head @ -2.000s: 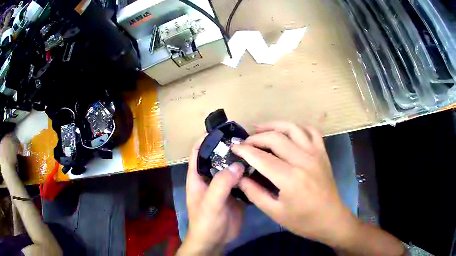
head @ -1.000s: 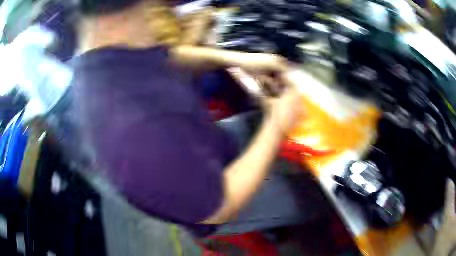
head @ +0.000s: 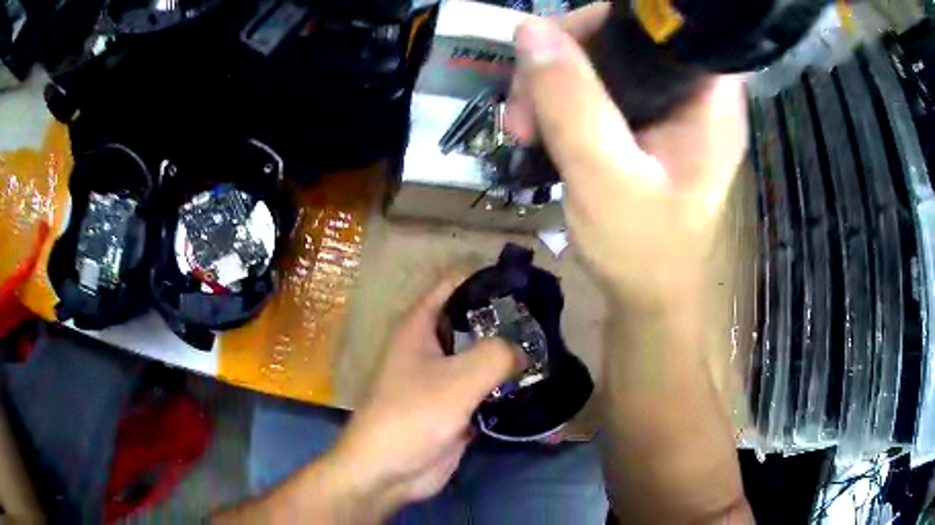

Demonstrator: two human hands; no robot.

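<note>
My left hand (head: 410,395) holds a black camera housing (head: 533,415) at the front edge of the bench, its open side up. The thumb rests on the small circuit board (head: 507,326) inside. My right hand (head: 656,174) is raised at the top, its fingers round a large black electric screwdriver (head: 672,67) with an orange-yellow label. The screwdriver's lower end is at the silver mechanism on the front of the pale grey screw feeder (head: 436,164); its tip cannot be made out.
Two black housings with boards (head: 220,241) sit at the left on orange tape (head: 308,297), with dark parts piled behind. Stacked clear trays (head: 820,267) stand at the right. Brown cardboard (head: 410,269) covers the bench. Red cloth-like material (head: 159,451) shows below the left edge.
The view swung left to the neighbouring worker and came back. My right hand has left the housing and now holds the screwdriver at the feeder. My left hand still holds the housing.
</note>
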